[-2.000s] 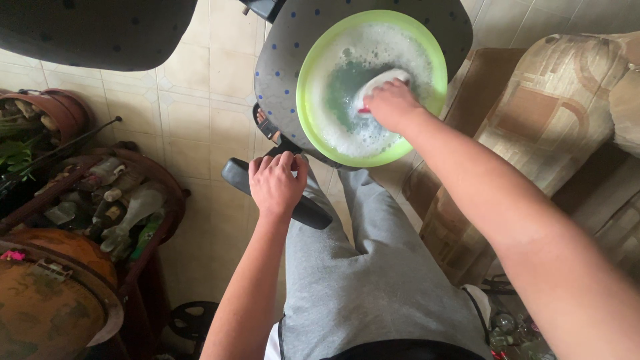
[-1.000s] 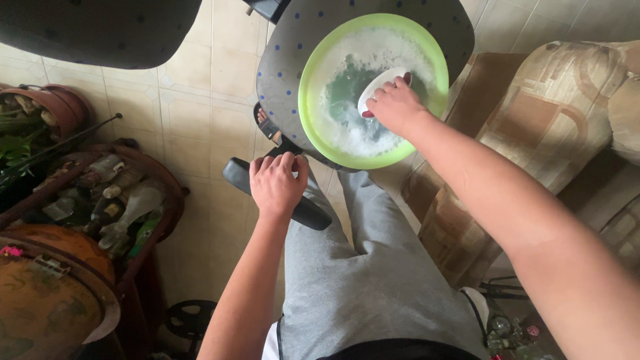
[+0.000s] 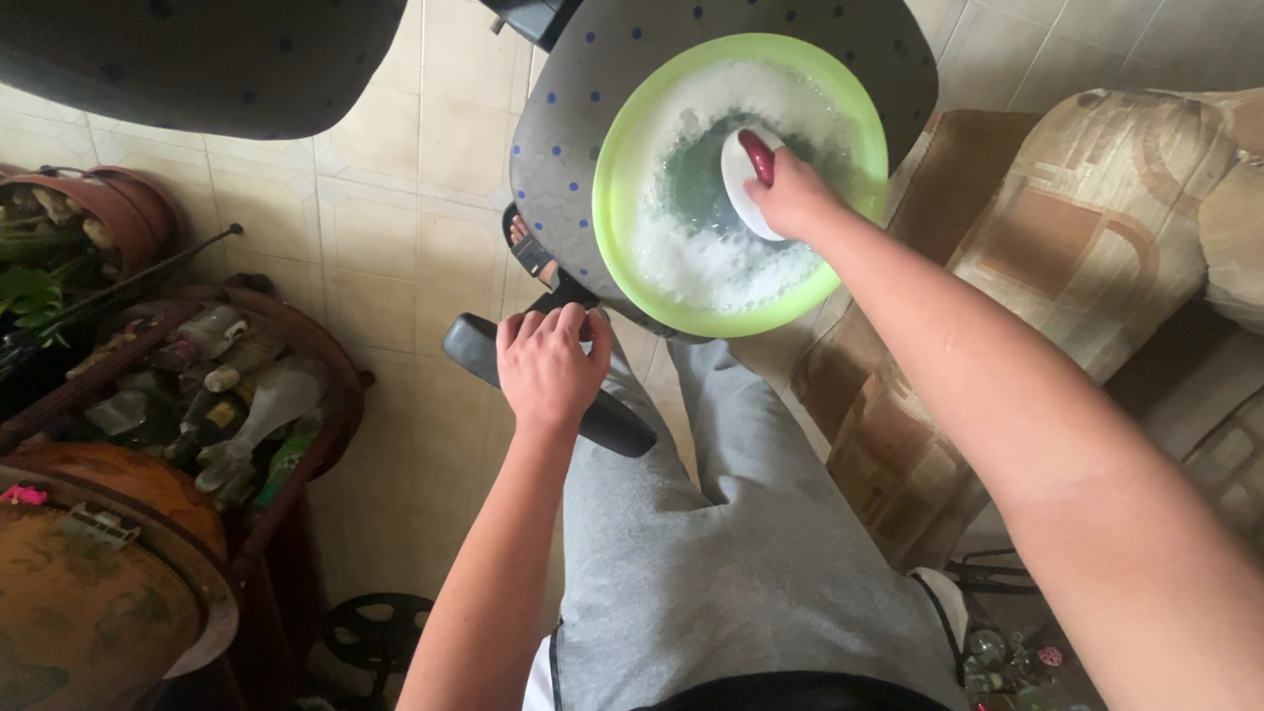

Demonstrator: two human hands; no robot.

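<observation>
A light green plastic basin [image 3: 614, 212] holds water with white foam and rests on a dark chair seat [image 3: 553, 148] with blue dots. Inside the basin my right hand [image 3: 798, 196] grips a white scrub brush [image 3: 739, 178] by its red handle; its bristles do not show. Below and left of the basin, my left hand [image 3: 553, 360] is closed over the black armrest [image 3: 617, 423] of the chair. The fingertips of that hand are partly hidden behind the armrest.
A second dark chair seat [image 3: 197, 59] is at the upper left. Bottles fill a round rack [image 3: 341, 415] on the left, beside a potted plant [image 3: 138, 222] and a globe [image 3: 89, 583]. A patterned armchair [image 3: 1066, 227] stands at the right.
The brush and my right hand have moved about within the basin, and the red handle now shows more plainly. My left hand has stayed on the armrest.
</observation>
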